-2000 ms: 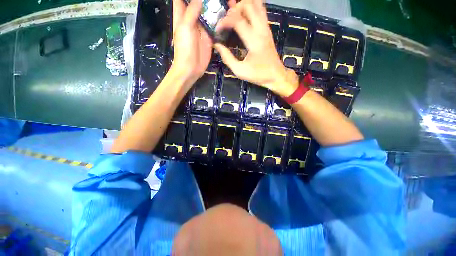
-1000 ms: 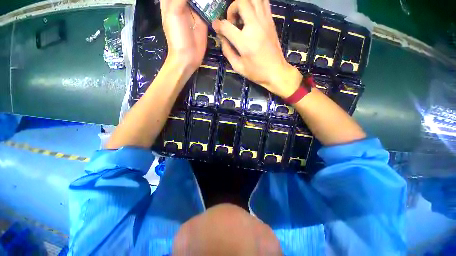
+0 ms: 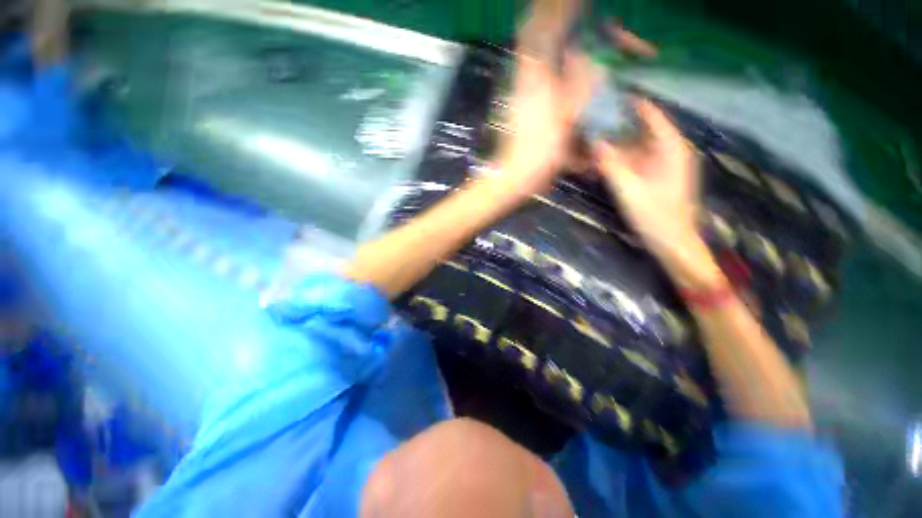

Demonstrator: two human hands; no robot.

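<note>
The view is strongly blurred. A phone unit (image 3: 610, 109), a grey-green blur with a dark edge, is between my two hands above the back part of the tray. My left hand (image 3: 546, 106) holds its left side. My right hand (image 3: 655, 167), with a red wristband, is at its lower right side, thumb and fingers around it. The black blister tray (image 3: 460, 121) lies under my forearms, tilted in view, with rows of black display assemblies (image 3: 495, 304) with gold-yellow ends. Fine details of the unit cannot be made out.
A small pile of spare boards (image 3: 382, 132) lies left of the tray on the green bench (image 3: 303, 111). A dark frame (image 3: 283, 66) lies farther left. Whitish plastic film (image 3: 799, 126) is behind the tray. A person in a blue smock (image 3: 45, 111) is at the far left.
The view has swung, so tray and hands appear farther right and tilted, and a person shows at the left. Both hands are still at the phone unit.
</note>
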